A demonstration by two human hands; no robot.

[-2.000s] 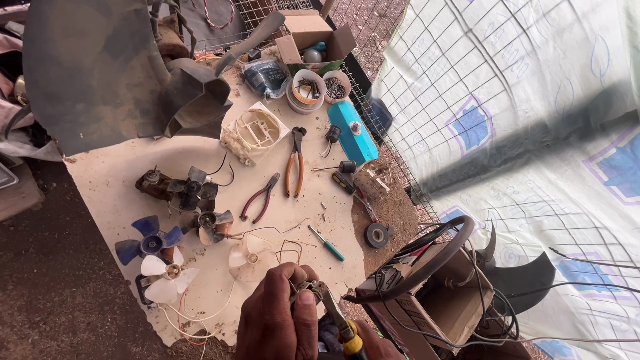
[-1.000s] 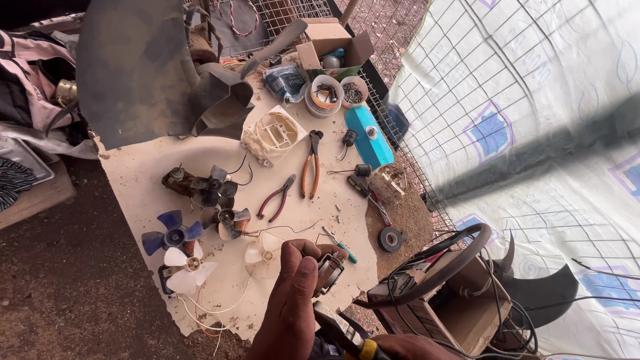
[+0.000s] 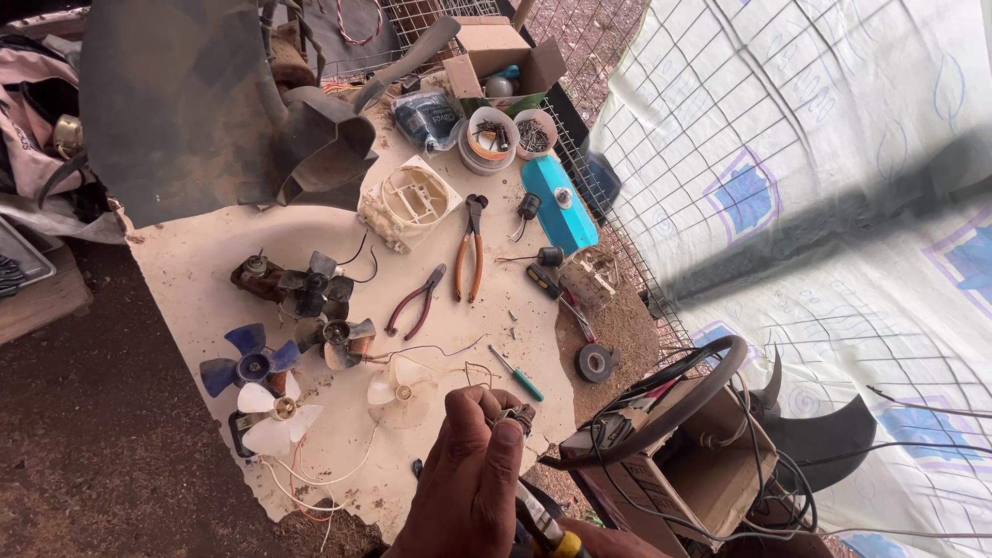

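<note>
My left hand [image 3: 473,473] pinches a small metal part [image 3: 515,419] between thumb and fingers over the near edge of the board. Low in the view, my right hand [image 3: 608,539] is mostly cut off by the frame; it grips pliers [image 3: 542,515] with yellow and black handles, their metal jaws beside my left thumb. Just beyond lies a screwdriver with a green handle [image 3: 527,384]. A translucent fan blade [image 3: 401,393] is left of my left hand. Farther off lie red-handled diagonal pliers [image 3: 417,302] and orange-handled end-cutting nippers [image 3: 469,248].
Small fan motors with blue [image 3: 252,364] and white blades [image 3: 279,415] lie left. A large dark fan blade [image 3: 178,108] covers the far left. Tubs of screws [image 3: 535,133], a cardboard box [image 3: 508,58] and a turquoise piece [image 3: 558,203] stand far right; electrical tape [image 3: 595,363] and a cable-draped box [image 3: 697,473] are nearer.
The small part in my left hand has turned, and my right hand with the pliers has moved lower, more of it out of frame. The view has shifted somewhat.
</note>
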